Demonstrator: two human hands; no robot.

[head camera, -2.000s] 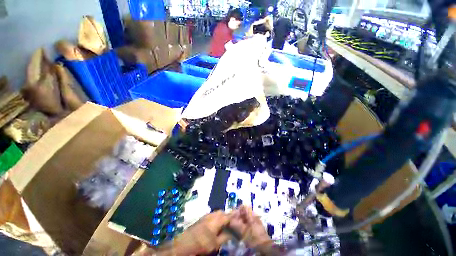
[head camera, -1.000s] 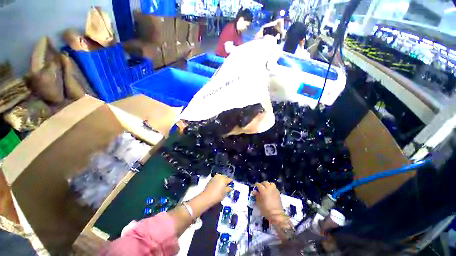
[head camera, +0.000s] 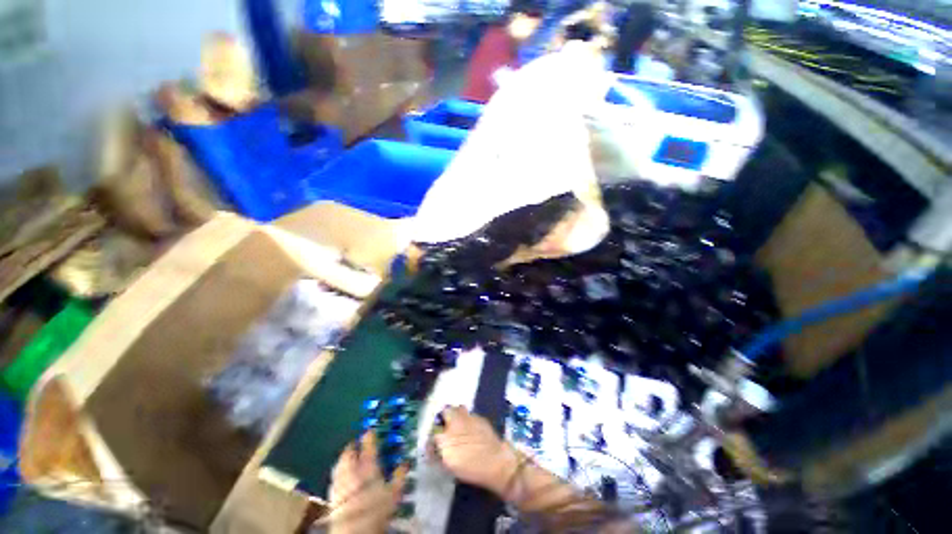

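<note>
Small circuit boards with blue round components (head camera: 385,415) stand in rows on the dark green bench surface. My left hand (head camera: 363,488) is at their near end, blurred, its thumb and fingers apart. My right hand (head camera: 472,448) is at the pale strip (head camera: 433,482) beside the boards, fingers bent together; a small dark spot shows at the fingertips, but whether it is held is unclear. White plastic housings (head camera: 585,417) lie in a grid to the right, some with green and blue parts inside. The dark screwdriver (head camera: 872,391) is at the right, blurred.
A heap of black parts (head camera: 647,282) lies behind the housings, below a white sack (head camera: 522,146). An open cardboard box (head camera: 157,344) with clear pieces is at left. A blue hose (head camera: 835,311) crosses at right. Blue bins (head camera: 381,177) and people are beyond.
Both hands have moved left and nearer from the housings, my left hand to the circuit boards and my right hand to the pale strip. The view has shifted and blurred.
</note>
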